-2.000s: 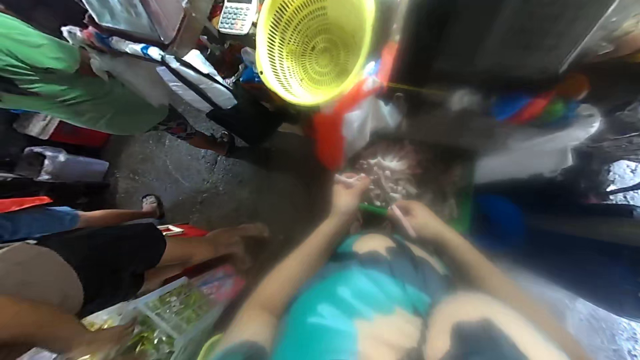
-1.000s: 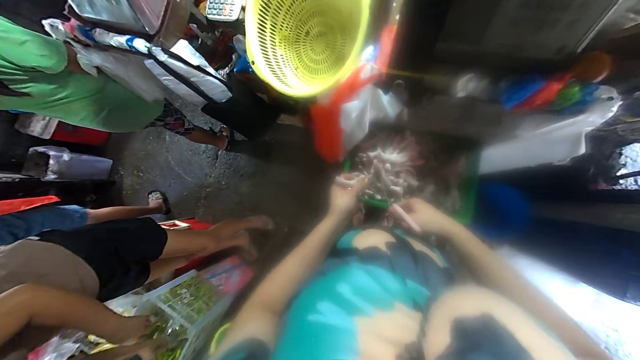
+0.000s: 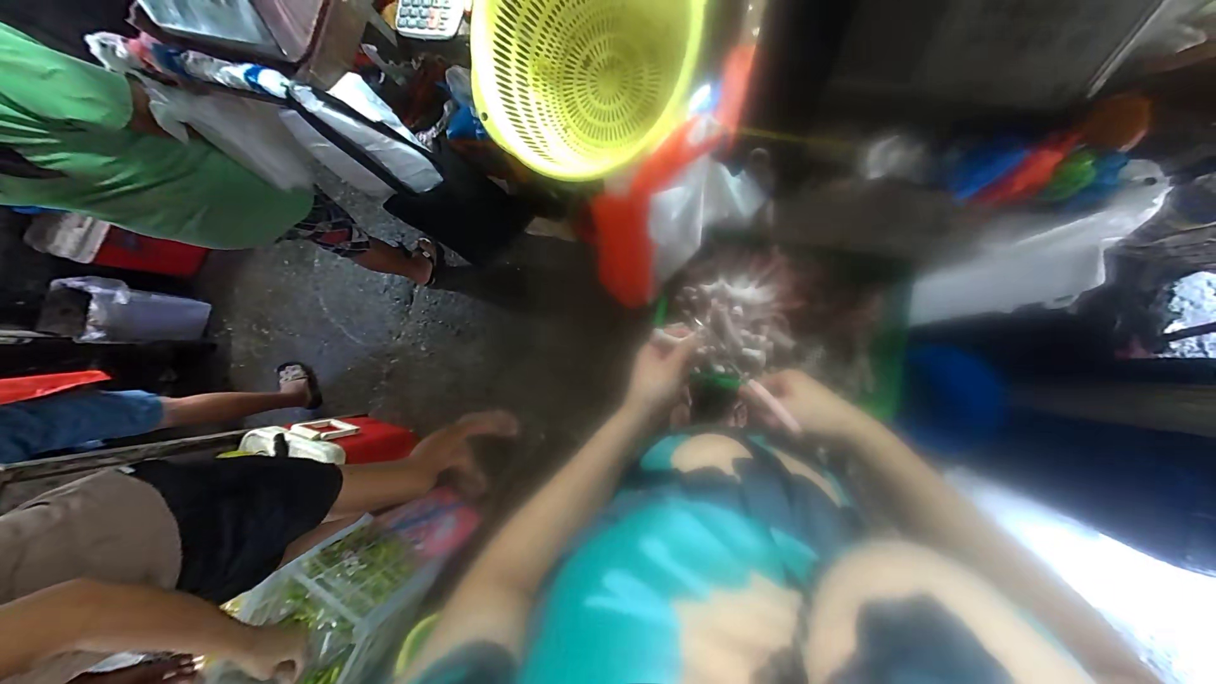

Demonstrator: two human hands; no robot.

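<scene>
Blurred pale, slender pieces [image 3: 736,323], of a kind I cannot tell, lie heaped in a green-edged container [image 3: 891,351] in front of me. My left hand [image 3: 665,366] is at the near left edge of the heap, its fingers closed on a small pale piece [image 3: 676,334]. At the near right edge, my right hand [image 3: 793,404] grips a pale pinkish stick-like piece [image 3: 774,407] that slants down from the fingers. Beyond the heap are a white plastic bag [image 3: 698,214] and an orange-red bag [image 3: 622,252].
A yellow perforated basket [image 3: 594,85] stands ahead. Further left are a calculator [image 3: 429,17], a person in green [image 3: 218,204] and another in black shorts [image 3: 242,484], beside a clear divided container [image 3: 351,579] of green produce. A blue round object [image 3: 955,394] lies right.
The person at the lower left has moved an arm over the divided container of green produce. My hands show little plain change at the heap.
</scene>
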